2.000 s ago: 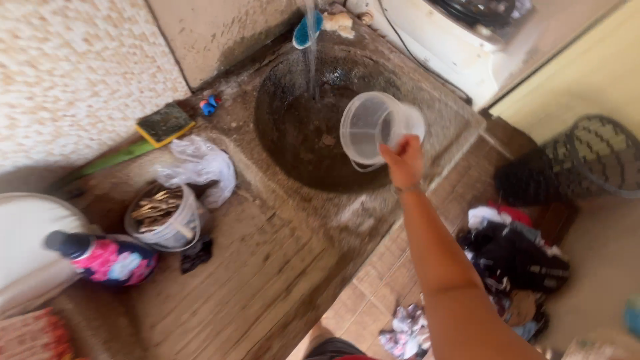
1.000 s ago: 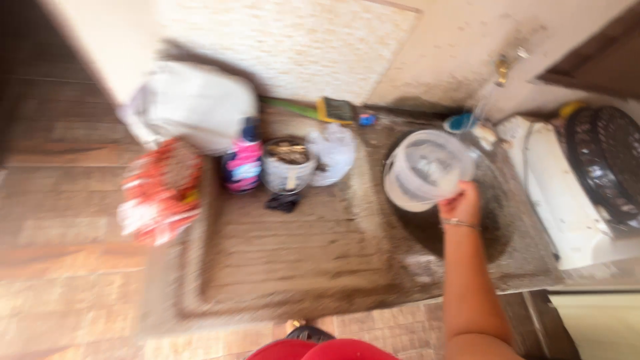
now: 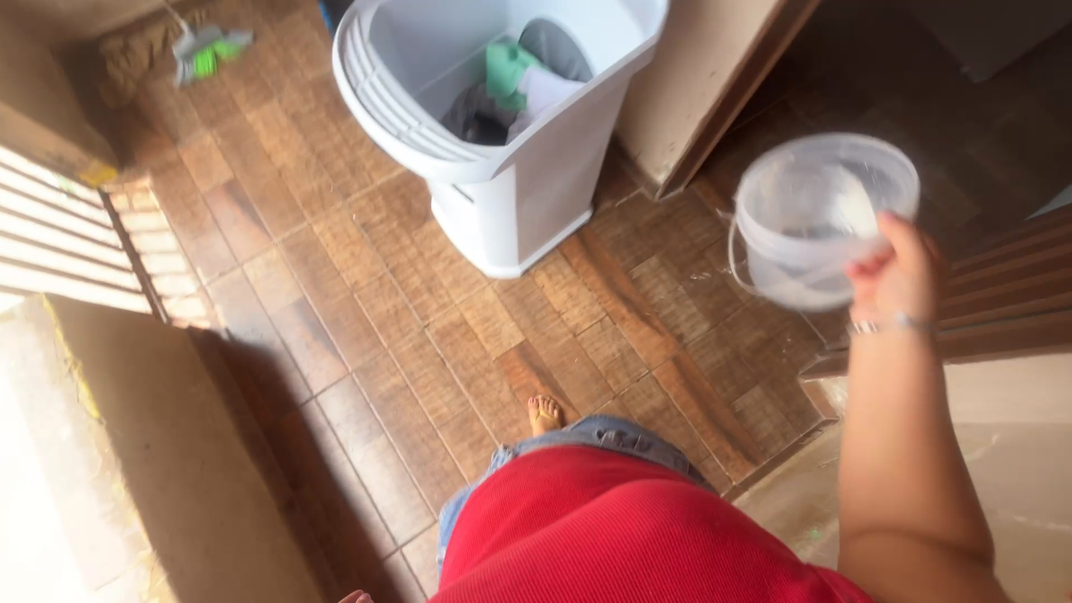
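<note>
On the right of the head view, my right hand [image 3: 896, 268] grips the rim of a clear plastic bucket [image 3: 791, 243] with a thin handle hanging at its left side. The bucket is tilted a little, and what it holds cannot be told for sure. Only a fingertip of my left hand [image 3: 358, 597] shows at the bottom edge, so its state cannot be made out. Ahead stands a white plastic washing machine tub [image 3: 548, 180], its top uncovered, with green, white and dark cloths [image 3: 511, 75] inside.
Brown wood-look tiles [image 3: 402, 293] cover the floor. A broom head with green bristles [image 3: 205, 59] lies at the upper left. A low wall [image 3: 167, 435] and a barred gate [image 3: 67, 234] are on the left. A doorway edge [image 3: 729, 100] stands behind the bucket.
The view has swung from the sink to the floor and the white tub. My right hand has carried the clear bucket away from the sink, where water ran from the tap.
</note>
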